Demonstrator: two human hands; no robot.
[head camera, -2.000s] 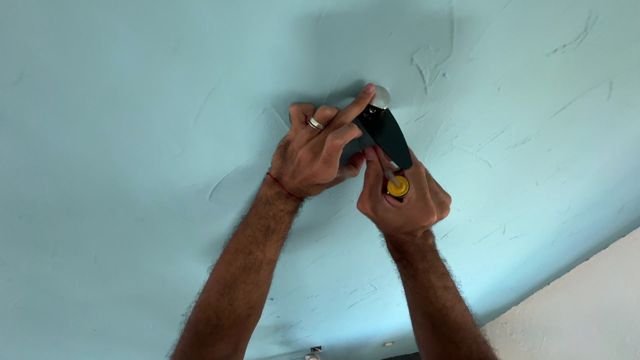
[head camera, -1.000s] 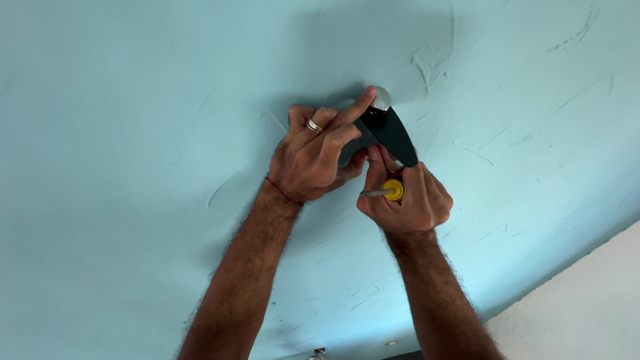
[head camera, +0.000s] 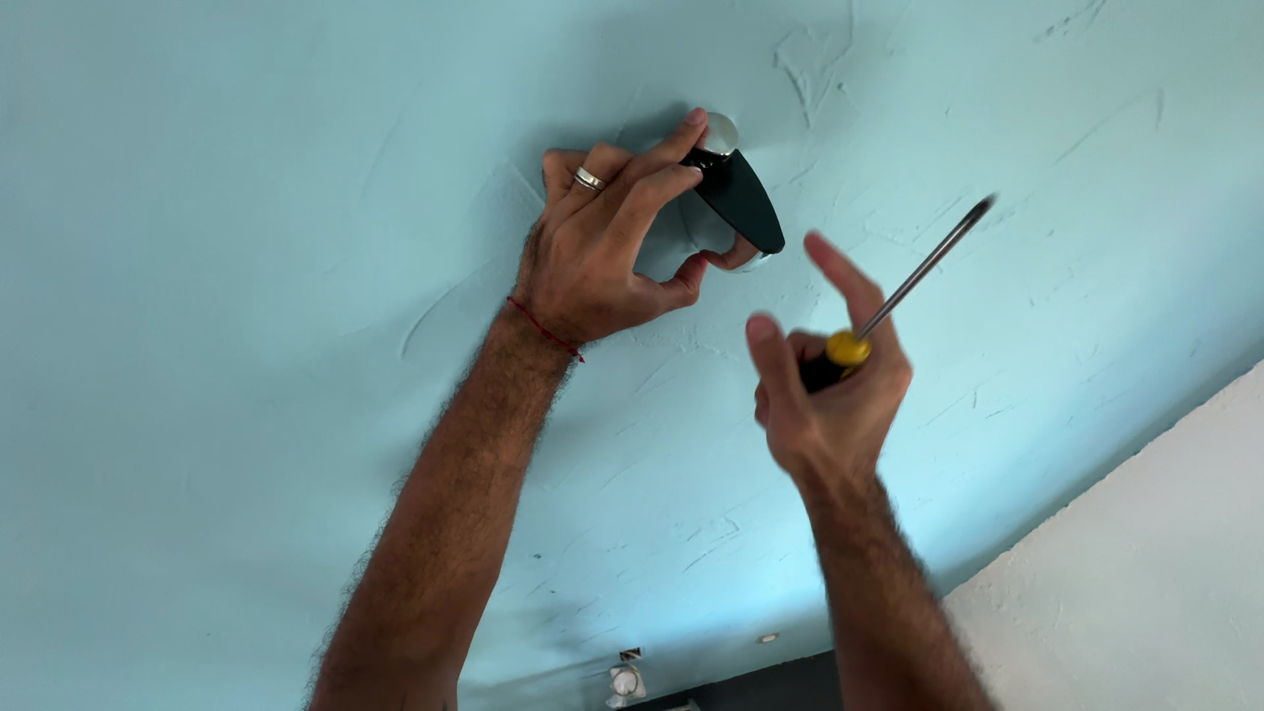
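Observation:
Against a light blue textured surface, my left hand (head camera: 612, 237) grips a dark fixture (head camera: 743, 200) with a tapered flat plate. One fingertip touches the round silvery disc (head camera: 720, 134) at its upper end, and other fingers reach around its lower side. What the fixture's back rests on is hidden. Below and to the right, my right hand (head camera: 834, 385) holds a screwdriver (head camera: 923, 265) by its black and yellow handle. Its metal shaft points up and right, apart from the fixture. The thumb and index finger of this hand are spread, while the other fingers curl around the handle.
A small white fitting (head camera: 625, 681) with wires is on the blue surface at the bottom, near a small pale fitting (head camera: 768, 638). A dark panel (head camera: 760, 686) lies along the bottom edge. The white wall (head camera: 1136, 553) meets the blue surface at the lower right.
My right hand has moved away from the fixture, down and to the right, and its thumb and index finger have spread. The screwdriver now points up and right. My left hand stays at the fixture.

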